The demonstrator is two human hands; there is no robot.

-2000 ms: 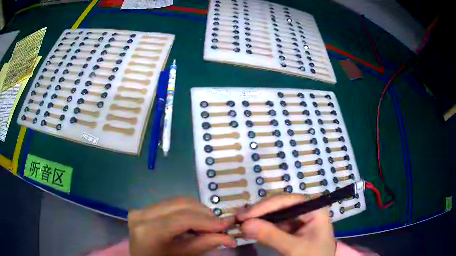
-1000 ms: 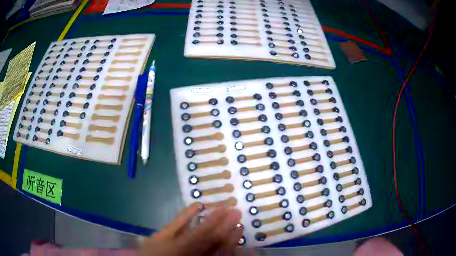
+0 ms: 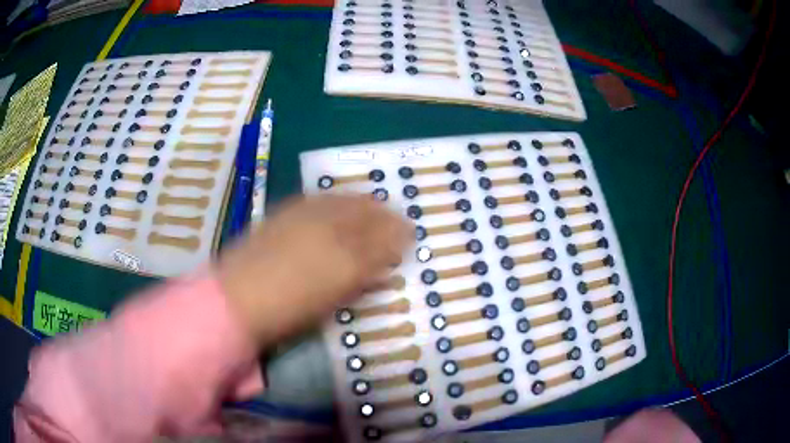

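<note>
The near foam tray (image 3: 511, 398) lies on the green mat with rows of tan slots. Dark round discs sit at the slot ends; a few look bright white. My left hand (image 3: 320, 251) is over the upper part of its left column, palm down, and hides several slots. It is blurred, so I cannot tell whether its fingers hold a disc. Below it, several slots show a disc only at the left end. My right hand is out of the picture; a pink patch, perhaps its sleeve, shows at the bottom edge. No probe is visible.
A second foam tray (image 3: 178, 251) lies at left and a third (image 3: 364, 84) at the back. A blue pen (image 3: 246, 169) and a white patterned pen (image 3: 262, 156) lie between trays. A red wire (image 3: 676, 251) runs down the right. Yellow paper (image 3: 28, 117) lies at the left edge.
My right hand and the black probe, seen over the near tray two seconds ago, have left the picture. My left hand has moved up from the tray's lower left corner.
</note>
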